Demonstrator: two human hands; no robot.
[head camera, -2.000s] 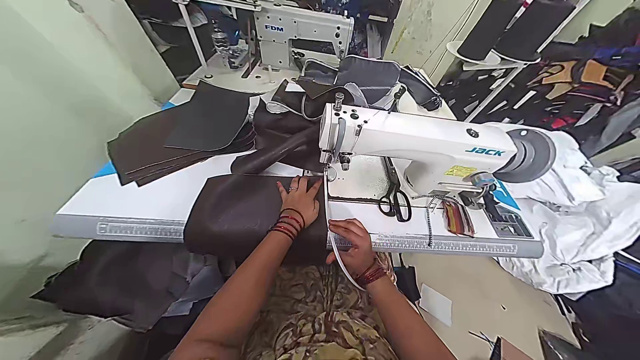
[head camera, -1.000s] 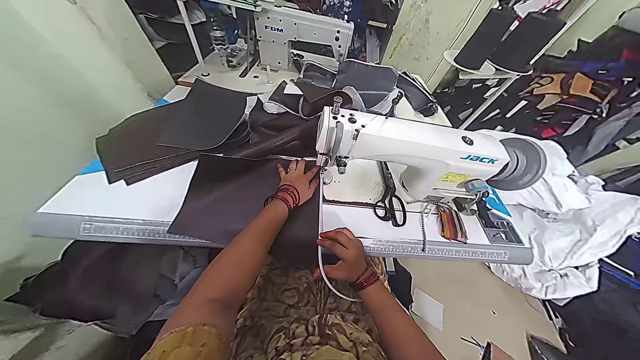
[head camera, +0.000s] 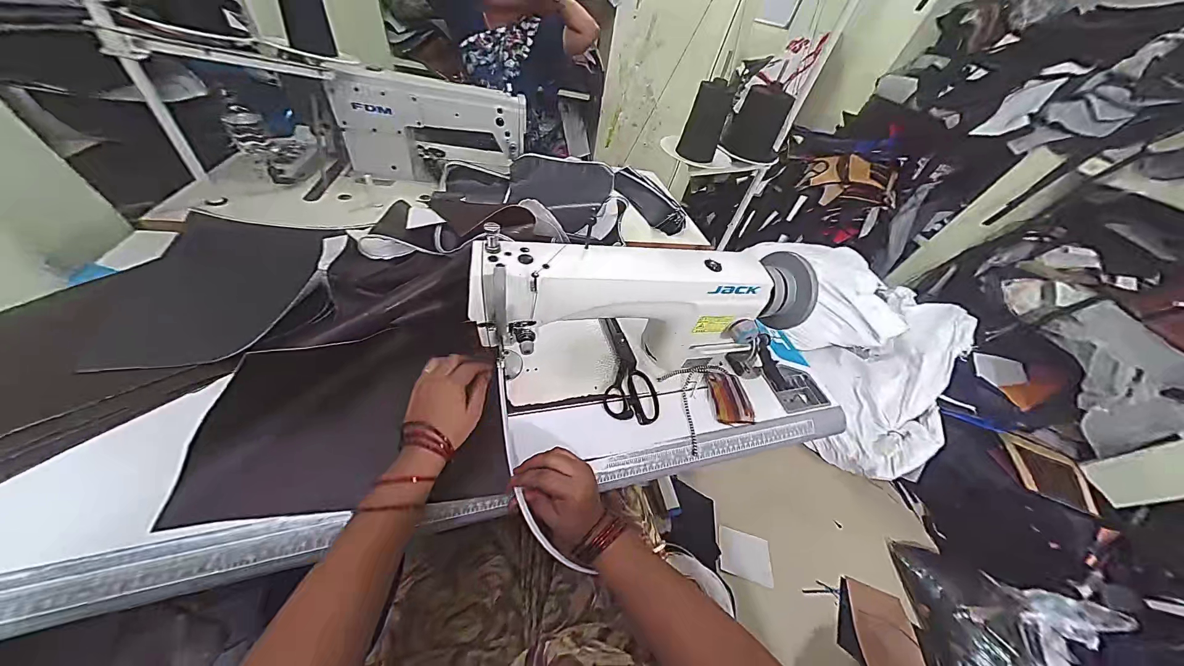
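Observation:
A dark brown leather-like panel (head camera: 305, 425) lies flat on the white table, its right edge at the needle area of a white Jack sewing machine (head camera: 629, 282). My left hand (head camera: 449, 398) rests on the panel just left of the presser foot and grips nothing. Near the table's front edge, my right hand (head camera: 560, 495) pinches a narrow white piping strip (head camera: 536, 536), which runs along the panel's right edge up to the foot. Black-handled scissors (head camera: 633, 393) lie on the machine bed, right of the needle.
Stacked dark panels (head camera: 213, 287) lie at the left. A second sewing machine (head camera: 425, 120) stands behind, with a person (head camera: 518, 55) beyond it. Black thread cones (head camera: 731, 120) stand at the back. White cloth (head camera: 860, 342) is heaped at the right, near a multicoloured bundle (head camera: 731, 398).
The brown panel, folded or bulging over the front edge two seconds ago, now lies flatter on the table. The view has tilted up, and a person has come into it at the back.

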